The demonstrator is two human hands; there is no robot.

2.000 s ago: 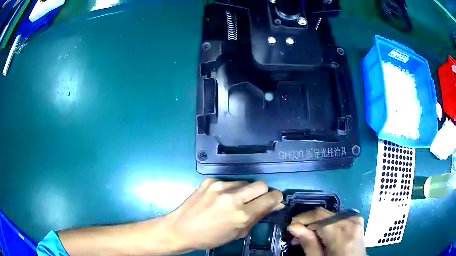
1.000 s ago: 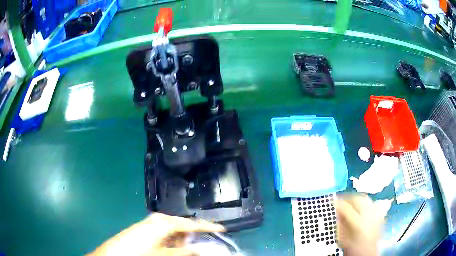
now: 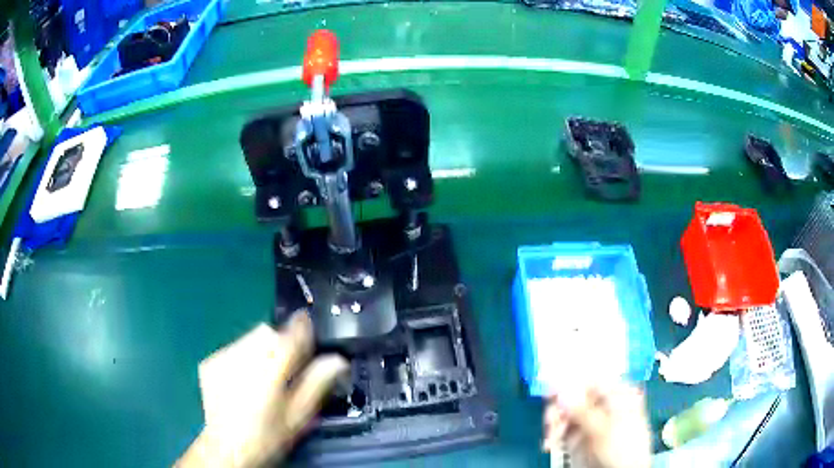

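Note:
A black housing [image 3: 437, 352] lies in the recess of the black press fixture [image 3: 448, 439], its windows facing up. The press plate [image 3: 352, 315] stands behind it and overlaps its rear left part. My left hand [image 3: 265, 393] is at the housing's left end, thumb and fingers bent, partly hiding it; whether it grips it is unclear. My right hand [image 3: 599, 430] is blurred at the near edge of the light-blue bin [image 3: 528, 320], which holds a mass of small white pieces [image 3: 576, 320]. It hides most of the dot sheet; anything between its fingers cannot be made out.
The red-gripped toggle handle [image 3: 321, 59] stands upright. Right are a red bin [image 3: 732, 265], a crumpled white wipe [image 3: 702, 349], a bagged dotted sheet [image 3: 764, 343] and a squeeze bottle [image 3: 697, 420]. Another housing [image 3: 604, 160] lies behind. A blue crate [image 3: 146, 73] is far left.
The housing now sits in the fixture's recess, which was empty before. My left hand has moved onto its left end. My right hand has moved left to the bin's near edge.

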